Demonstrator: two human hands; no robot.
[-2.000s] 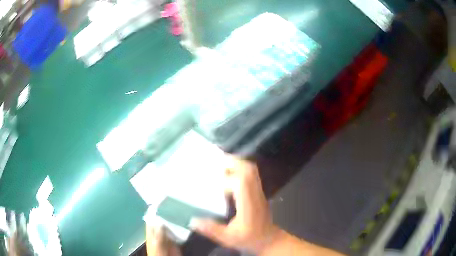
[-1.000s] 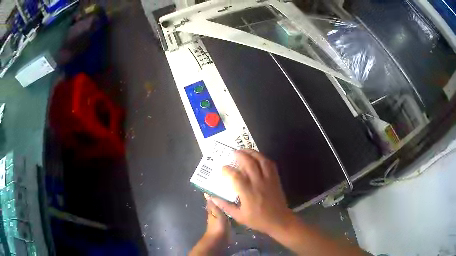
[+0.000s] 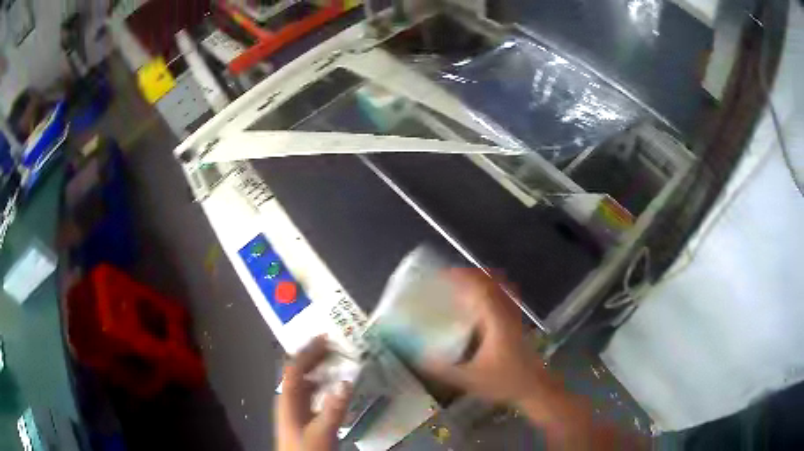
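Note:
My right hand (image 3: 502,352) grips a white and teal-green carton (image 3: 419,304), blurred, above the near end of the black infeed belt (image 3: 353,220). The carton is tilted, with my fingers on its right side. My left hand (image 3: 308,396) is lower left, beside the near edge of the cream machine frame (image 3: 234,216). Its fingers are curled around a small whitish object (image 3: 333,374), too blurred to name surely. The two hands are apart.
A blue control panel (image 3: 264,260) with a red stop button (image 3: 286,292) is on the frame. A cream angled bar (image 3: 353,143) crosses the belt. Clear film (image 3: 564,97) lies beyond. A red stool (image 3: 132,326) and the green table (image 3: 31,352) with a white box (image 3: 31,271) are left.
The view has turned from the table to the machine. My hands, together on a carton one second ago, are now apart. The right hand holds the carton over the belt's near end.

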